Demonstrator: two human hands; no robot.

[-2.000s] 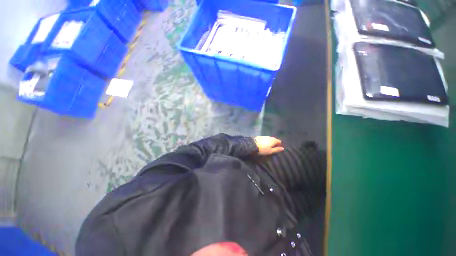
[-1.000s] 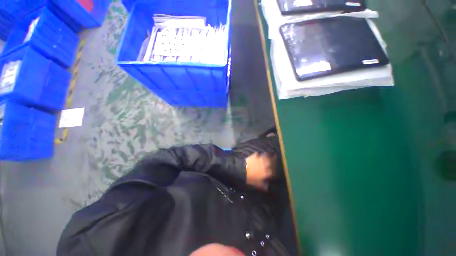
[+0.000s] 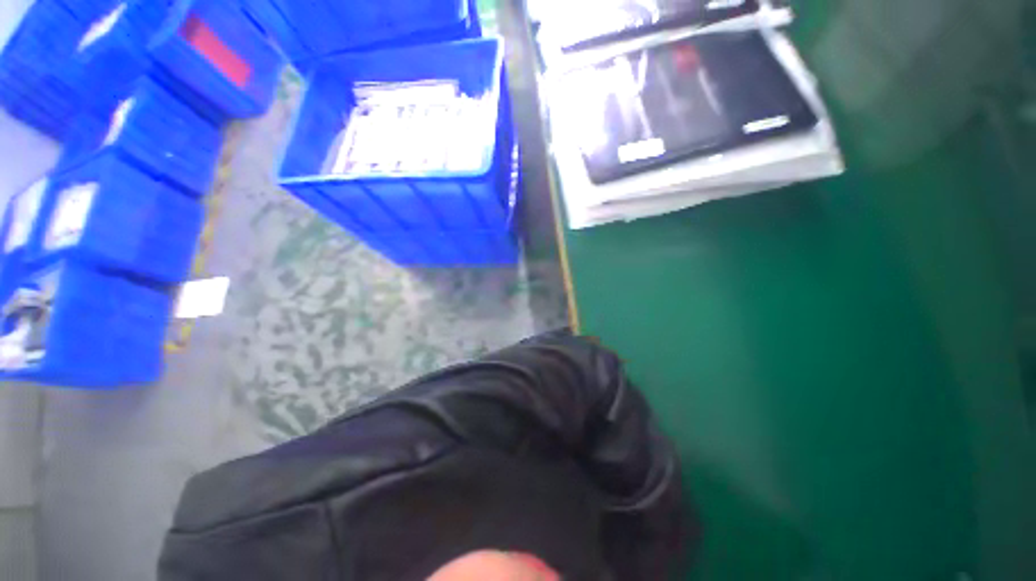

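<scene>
Neither of my hands shows. A black leather-look sleeve (image 3: 534, 397) comes up from the bottom left and bends down at the bench edge; its hand is not visible. A blurred skin-toned patch at the bottom edge cannot be told as a hand. A glossy black panel (image 3: 727, 102) with small white labels and a red mark lies on a stack of white sheets (image 3: 727, 184), whose edges stick out. Part of another black panel (image 3: 670, 16) lies beyond it, cut off by the top edge.
The green bench (image 3: 773, 340) fills the right side. Left of its edge, on the worn floor (image 3: 329, 306), stands a blue bin (image 3: 398, 216) with a tight row of white pieces (image 3: 415, 131). More blue bins (image 3: 125, 238) stand at left, near a white sheet (image 3: 202, 297) on the floor.
The hand seen earlier at the sleeve's end is out of sight. The sleeve now bends over the bench edge. The view has shifted, showing more bins at the top left.
</scene>
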